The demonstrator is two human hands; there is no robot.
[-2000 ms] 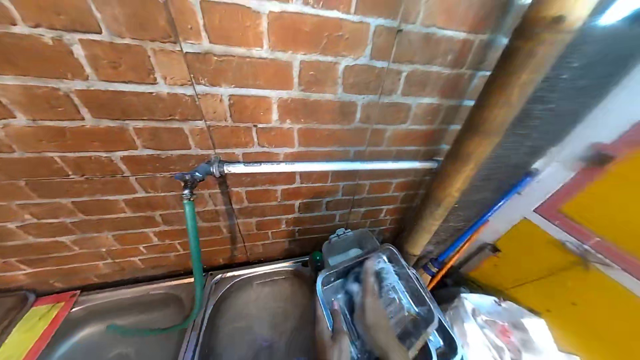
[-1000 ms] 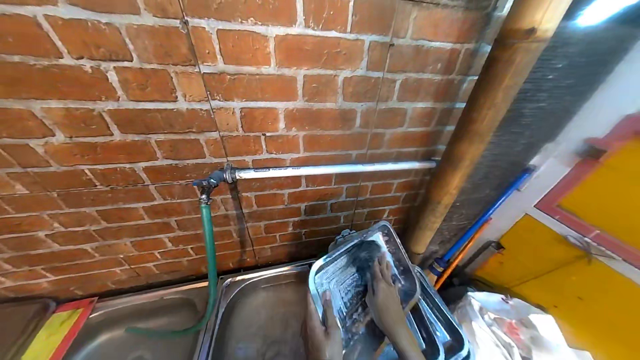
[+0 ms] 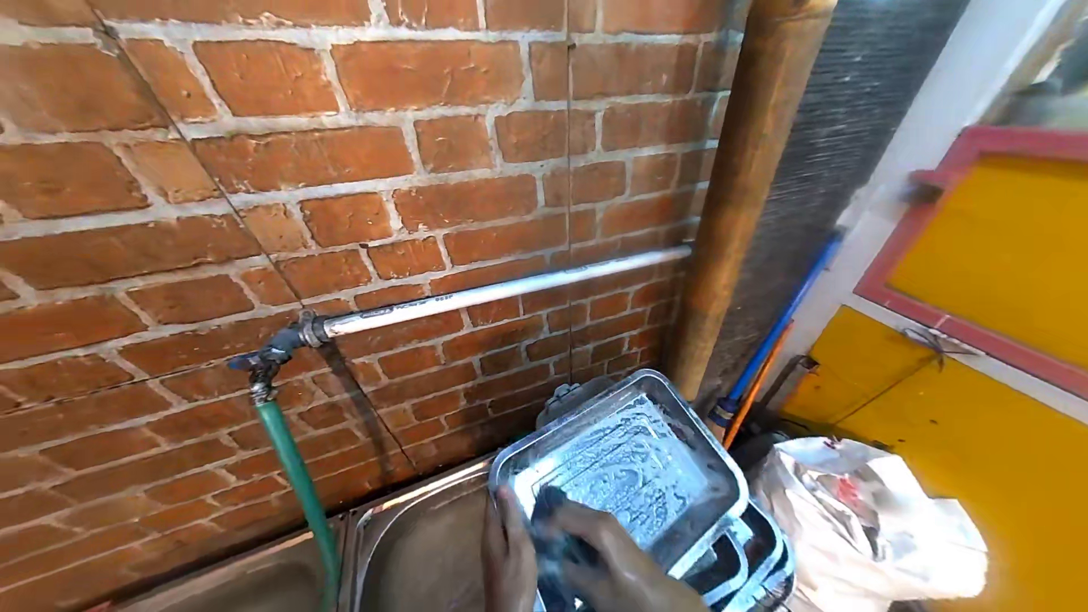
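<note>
A rectangular clear container or lid [image 3: 637, 476], smeared with suds, is tilted over the right edge of the sink. At its lower left edge my left hand [image 3: 510, 548] holds it, thumb up along the rim. My right hand [image 3: 603, 552] presses a dark scrubbing pad [image 3: 551, 503] against the lower left part of its inner face; the hand is blurred and hides part of the pad. More containers [image 3: 756, 552] are stacked beneath, to the right.
Left of the containers is a stainless steel sink basin [image 3: 433, 544]. A green hose [image 3: 293, 476] hangs from a tap on a white pipe [image 3: 510, 291] along the brick wall. A bamboo pole [image 3: 739, 195] stands behind the containers, and a white plastic bag [image 3: 867, 518] lies to the right.
My right hand has moved from the upper right part of the container's inner face to its lower left part. My left hand stays at the left edge.
</note>
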